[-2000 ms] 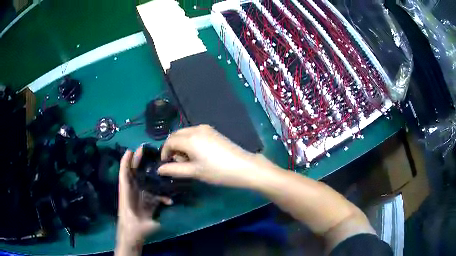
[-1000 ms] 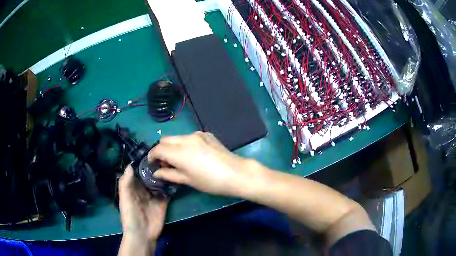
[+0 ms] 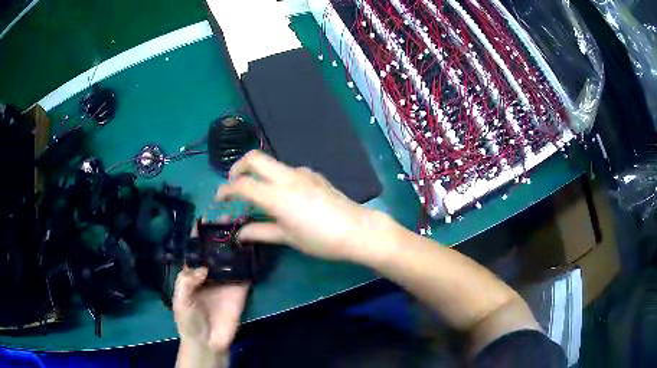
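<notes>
My left hand (image 3: 209, 309), bare, holds a black plastic housing (image 3: 229, 260) from below near the bench's front edge. A thin red lead shows at the housing's upper side. My right hand (image 3: 277, 205), bare and slightly blurred, is just above and right of the housing, fingers spread. I cannot tell whether its fingertips touch the lead. A ribbed black round unit (image 3: 230, 141) lies on the green bench beyond the hands. The inside of the housing is too dark to make out.
Black adhesive strips (image 3: 310, 126) on white backing paper (image 3: 259, 32) lie behind my right hand. A white parts tray (image 3: 367, 108) with red wires stands at the right. Black housings (image 3: 108, 244) are heaped at the left. Round units (image 3: 150, 159) lie nearby. Clear plastic (image 3: 587, 79) is far right.
The housing has turned in my left hand and shows a squarer side. My right hand's fingers were on it and have risen off and opened. The view has shifted slightly.
</notes>
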